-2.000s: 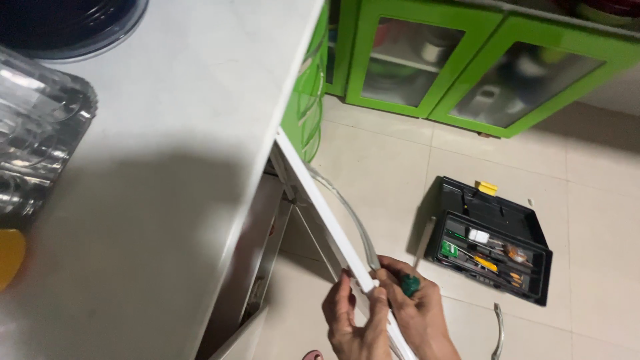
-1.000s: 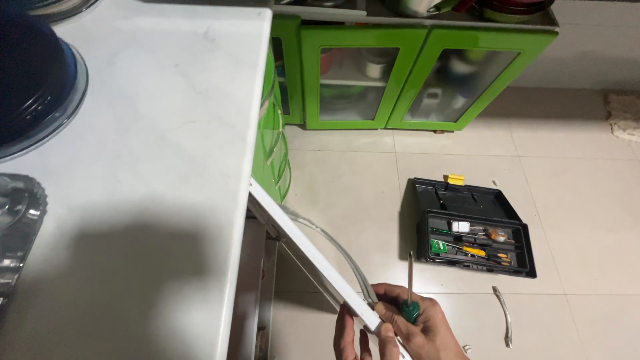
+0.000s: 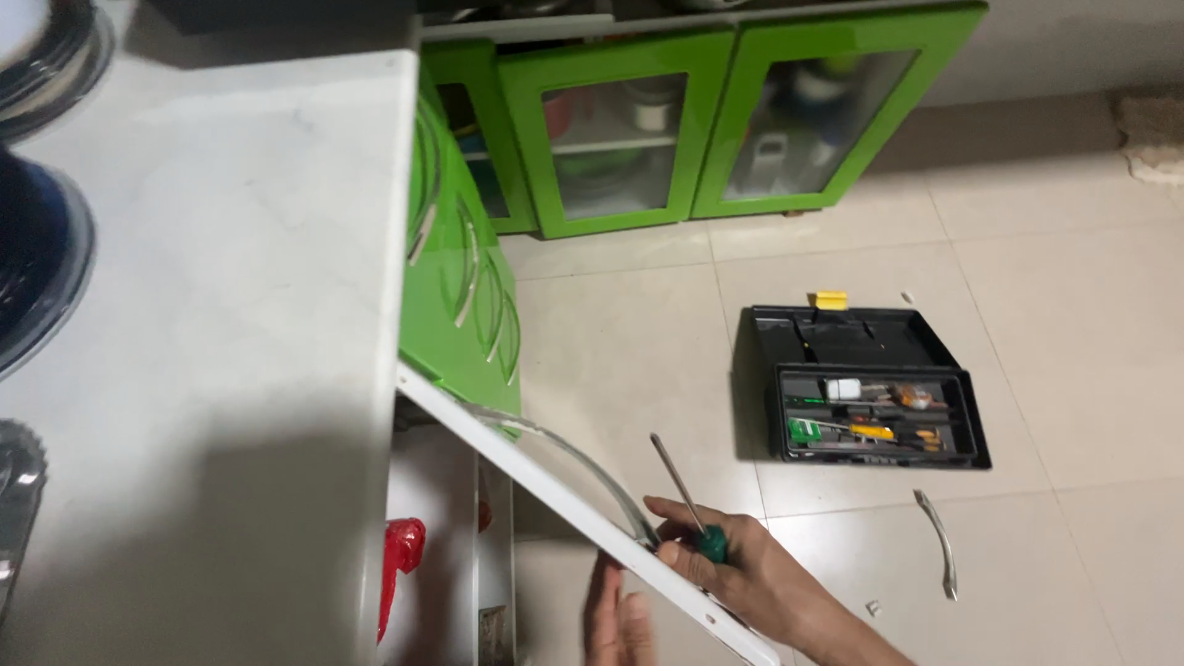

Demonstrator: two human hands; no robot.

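A white-edged cabinet door (image 3: pixel 546 490) stands ajar beside the counter, with a curved metal handle (image 3: pixel 592 462) on its outer face. My right hand (image 3: pixel 731 564) is at the handle's lower end and holds a screwdriver (image 3: pixel 680 481) by its green grip, the shaft pointing up and away. My left hand (image 3: pixel 618 615) is on the inner side of the door, close to its edge; its fingers are partly hidden, and nothing is seen in it.
On the tiled floor an open black toolbox (image 3: pixel 860 342) holds tools. A loose metal handle (image 3: pixel 942 546) lies near it. The white countertop (image 3: pixel 250 277) is at left, with green drawers (image 3: pixel 453 277) below its edge. Green glass-fronted cabinets (image 3: pixel 610 213) stand ahead. A red item (image 3: pixel 402 546) sits inside the open cabinet.
The door has swung wider, and the red item inside now shows. My left hand has moved from gripping the door's edge to its inner side. The screwdriver stays in my right hand.
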